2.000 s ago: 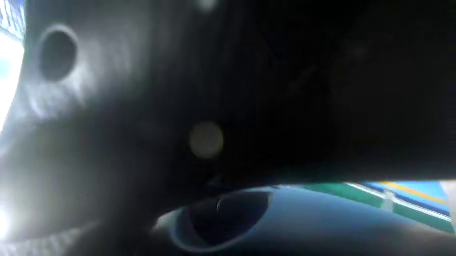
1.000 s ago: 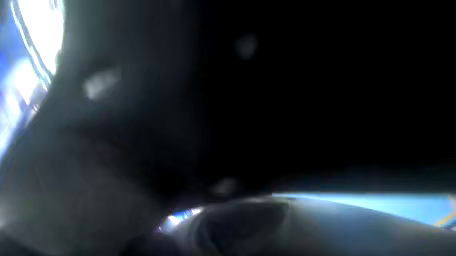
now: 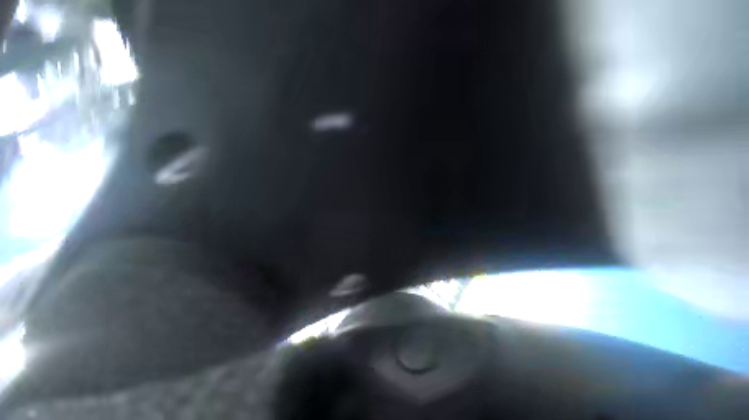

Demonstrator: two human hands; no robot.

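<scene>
A large dark surface (image 3: 386,180) fills most of the head view, very close to the lens and blurred. It has small holes and light spots in it. What it is cannot be told. Below it, a grey rounded part (image 3: 419,353) with a small round knob-like centre lies at the bottom edge, also blurred. Neither my left hand nor my right hand can be made out. No camera, tool or bench thing can be recognised.
A pale grey-white blurred area (image 3: 673,156) stands at the right. A bright blue patch (image 3: 657,316), perhaps floor, shows at the lower right. Glaring white and blue shapes show at the left edge.
The dark surface has shifted and now ends before the right side, where a pale area shows. The blue patch at the lower right is larger, and the light spots have moved.
</scene>
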